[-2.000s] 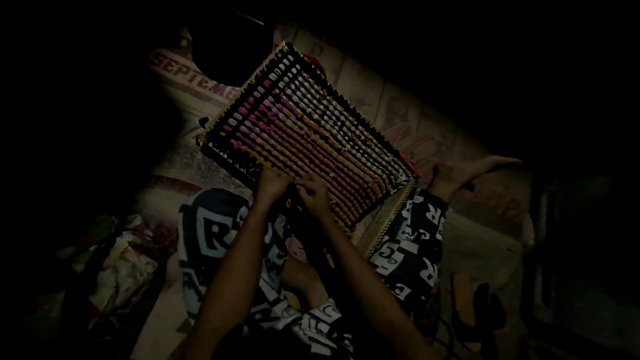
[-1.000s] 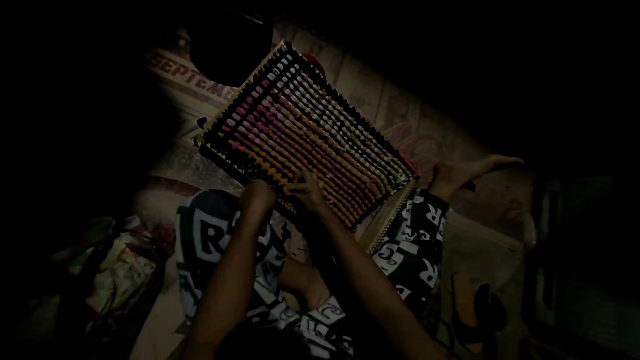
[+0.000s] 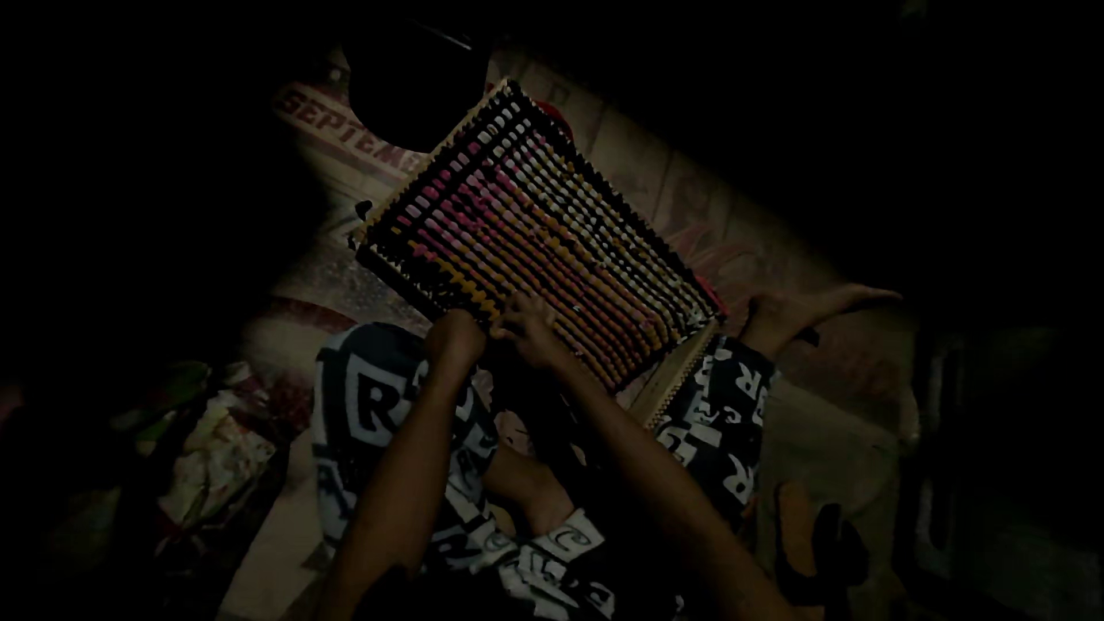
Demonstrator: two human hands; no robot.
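A rectangular woven mat of pink, yellow, white and black fabric strips is stretched on a wooden frame with a toothed edge, tilted across my lap. My left hand is curled at the near edge of the weave, left of the other hand; what it holds, if anything, is too dark to tell. My right hand lies just beside it at the same edge, its fingers bent and partly spread over the weave. Dark strips hang below the hands, hard to make out.
I sit cross-legged in patterned trousers on a printed sheet that bears lettering. A dark rounded object stands beyond the frame. Crumpled bags or cloth lie at the left, and a sandal at the lower right. A bare foot shows at the right.
The right hand's fingers, more extended over the weave one second ago, are now more bent. Two seconds ago both hands were closer together at the near edge. The frame has stayed in place.
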